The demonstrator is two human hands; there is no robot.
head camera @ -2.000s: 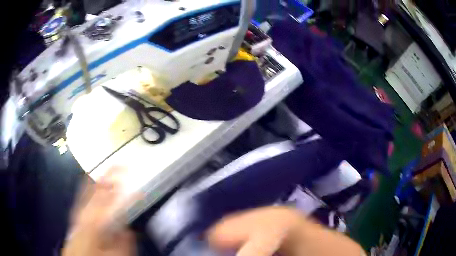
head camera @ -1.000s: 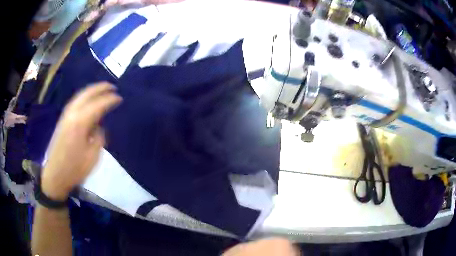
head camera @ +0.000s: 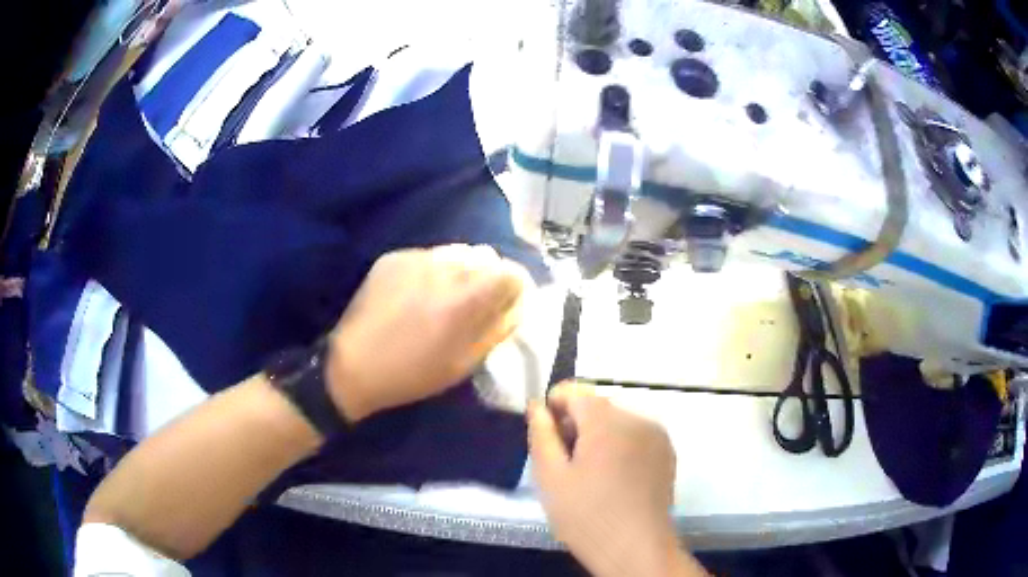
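A dark navy panel [head camera: 237, 237] lies spread left of the needle. My left hand [head camera: 434, 321], with a dark wristband, rests on its right part, fingers curled near the needle area. My right hand [head camera: 603, 462] is in front of the machine head, thumb and fingers closed at the lower end of a narrow dark strip [head camera: 567, 338]. A pale piece of cloth [head camera: 510, 378] shows between my hands. What my left fingers hold, if anything, is hidden. The needle and presser foot are not clearly visible.
The white machine head [head camera: 733, 147] stands over the right side. Black-handled scissors [head camera: 814, 406] and a dark rounded piece [head camera: 933, 434] lie right. White pieces with dark strips and a bright blue patch [head camera: 197, 73] lie at back left. The ruler-marked table edge [head camera: 428, 524] runs in front.
My left hand has moved right across the navy panel toward the needle. My right hand has come up from the bottom edge to a dark strip. The panel has shifted left in view.
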